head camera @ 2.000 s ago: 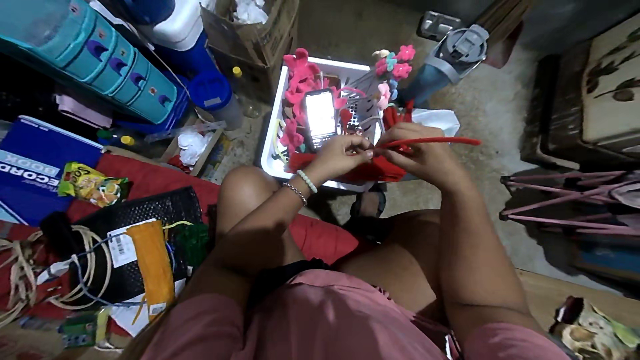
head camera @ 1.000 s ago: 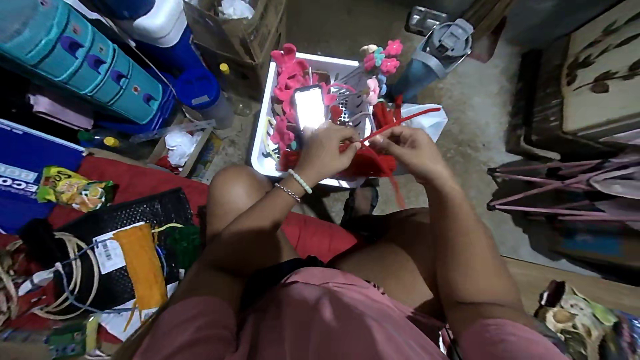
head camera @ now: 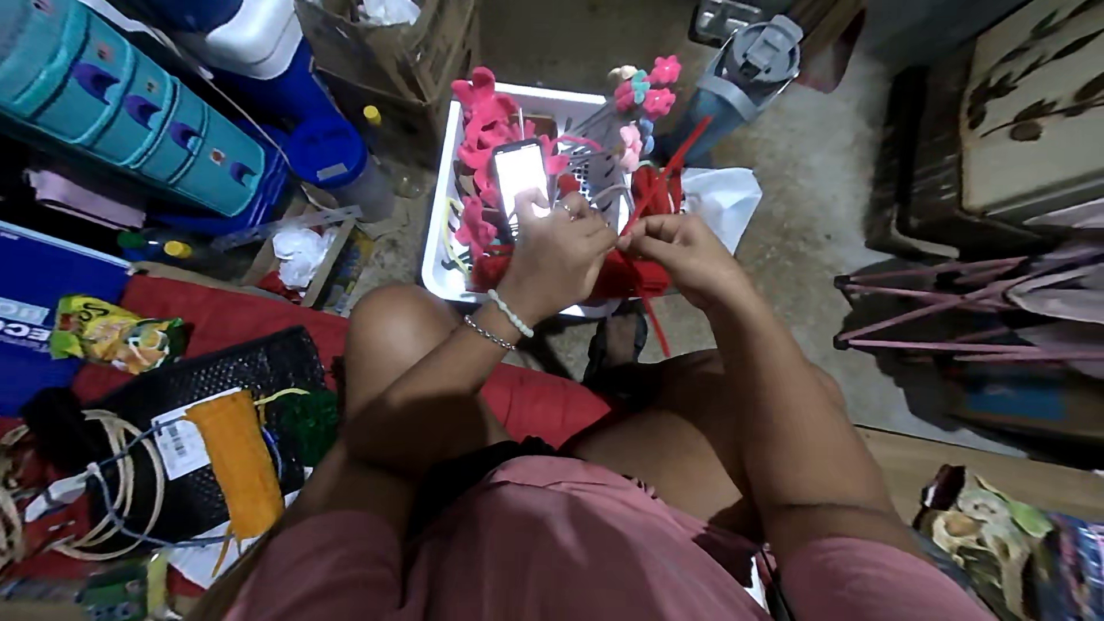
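Red pipe cleaners (head camera: 662, 191) cross one another between my hands. My right hand (head camera: 681, 254) pinches them at the crossing with thumb and forefinger. My left hand (head camera: 562, 250), with a ring and two bracelets, has its fingertips close to the same spot and a finger at the lower edge of a lit smartphone (head camera: 520, 172); whether it also grips a stem I cannot tell. The phone rests over a white plastic basket (head camera: 437, 224) holding pink fuzzy flowers (head camera: 485, 112) and a bundle of red pipe cleaners (head camera: 625, 276). Small pink flowers on stems (head camera: 660, 86) stand at its right.
A grey-blue tumbler (head camera: 733, 86) and a white plastic bag (head camera: 724, 203) are beside the basket. Teal drawers (head camera: 138, 103) and a blue-lidded container (head camera: 328, 155) stand left. Orange pipe cleaners (head camera: 237, 457) lie on a black mesh tray (head camera: 203, 371). Pink folding-frame legs (head camera: 940, 345) are at right.
The red pipe cleaner pointed right, nearly level, two seconds ago; now red stems cross steeply between my hands. My left hand has moved to the phone's lower edge.
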